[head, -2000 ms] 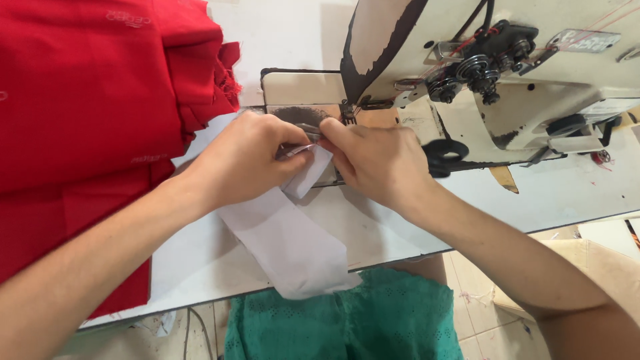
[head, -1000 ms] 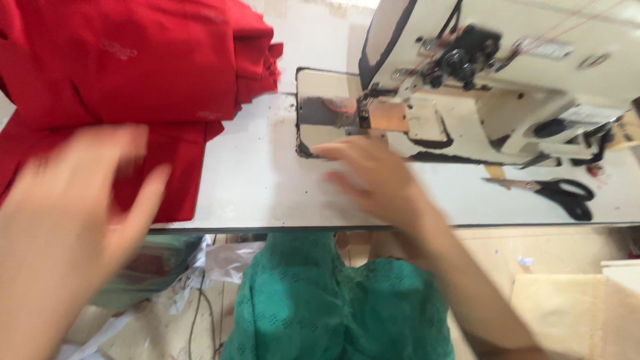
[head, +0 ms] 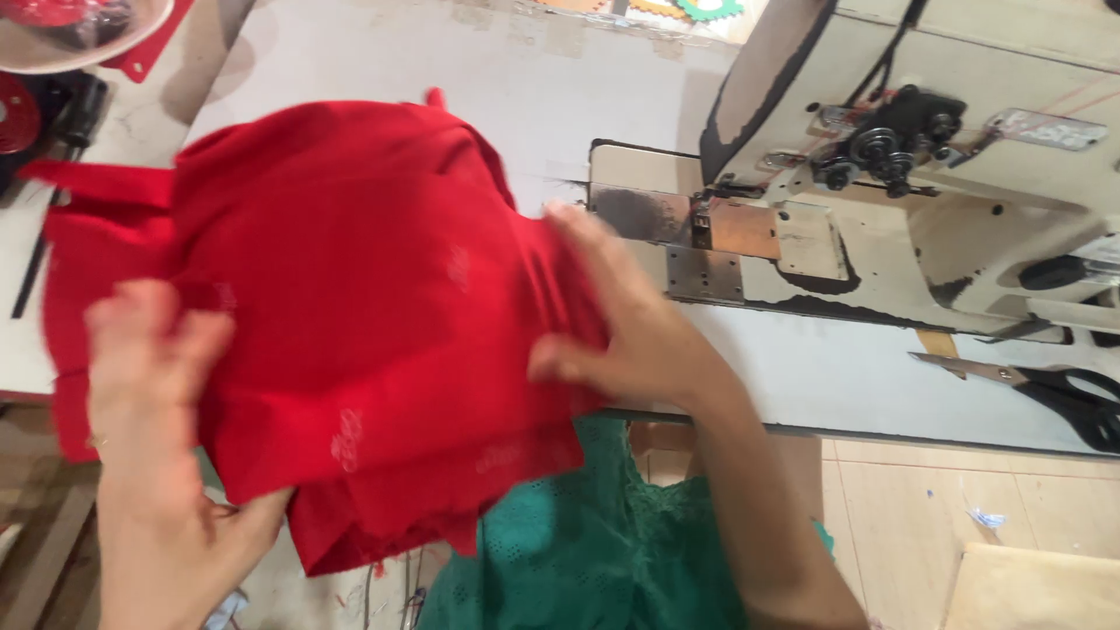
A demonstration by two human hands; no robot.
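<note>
A thick folded bundle of red fabric [head: 350,289] with faint printed writing lies over the table's front edge, partly above my lap. My right hand [head: 630,324] grips its right side, thumb on top and fingers along the edge. At the bundle's lower left is my left hand [head: 166,437], blurred, its fingers spread over the cloth and its thumb by the lower edge; whether it grips the cloth is unclear. Right of the bundle stands a sewing machine [head: 980,140], with its metal needle plate [head: 704,273] near my right hand.
Black-handled scissors [head: 1041,385] lie on the white table [head: 787,359], in front of the machine. At the upper left are a bowl [head: 149,35] and a black-handled tool [head: 83,109]. Green cloth [head: 604,534] covers my lap. The table's front edge runs below the machine.
Two seconds ago both hands held white material by the needle; it is out of my hands now. Both hands have since come to the red bundle, which has shifted and turned over the table edge.
</note>
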